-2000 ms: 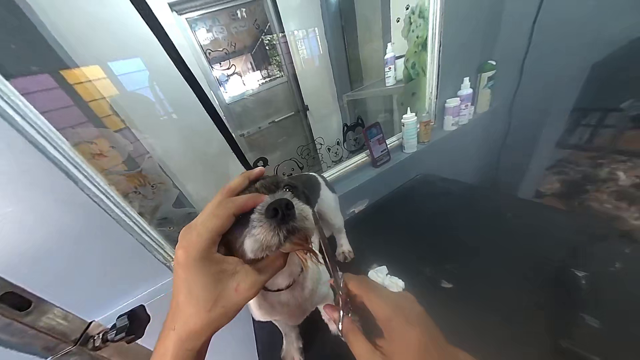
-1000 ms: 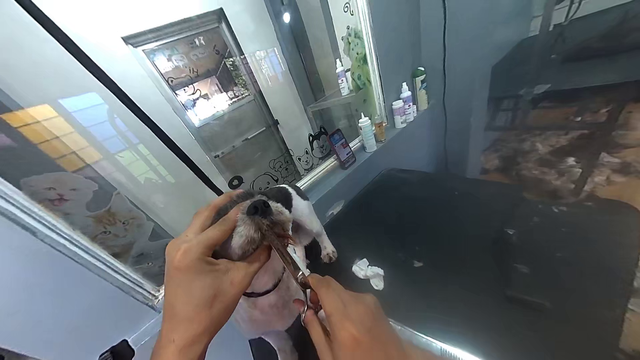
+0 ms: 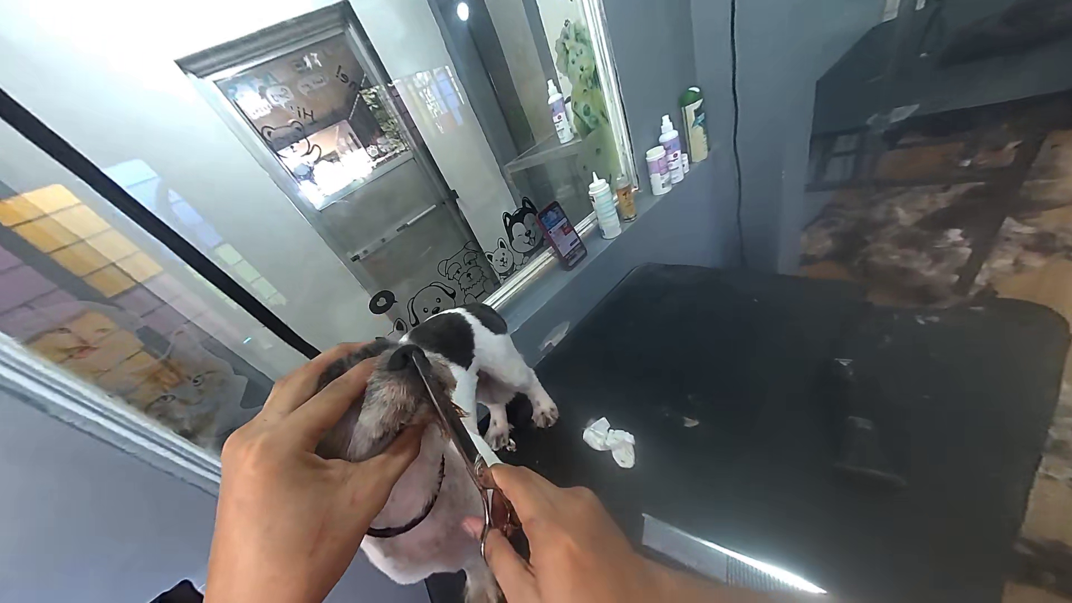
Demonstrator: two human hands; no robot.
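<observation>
A small black-and-white dog (image 3: 502, 360) with a dark cord around its neck sits on a black grooming table (image 3: 754, 377). Around its head and muzzle is my left hand (image 3: 306, 486), the thumb under the jaw and the fingers over the face. My right hand (image 3: 561, 536) holds a pair of grooming scissors (image 3: 465, 444) by the handles. Their blades point up along the side of the muzzle, with the tip beside the nose (image 3: 404, 358). The dog's eyes are hidden by my left fingers and the tilt of the head.
Crumpled white tissue (image 3: 611, 442) and a metal comb (image 3: 720, 557) lie on the table. A phone (image 3: 561, 236), a squeeze bottle (image 3: 604, 207) and several other bottles line the ledge beside the glass. Behind the table, a dark cable (image 3: 735, 134) hangs down the grey wall.
The scissors have moved from below the jaw up along the muzzle, their tip now beside the nose. My left hand still holds the head. The view has shifted to the right.
</observation>
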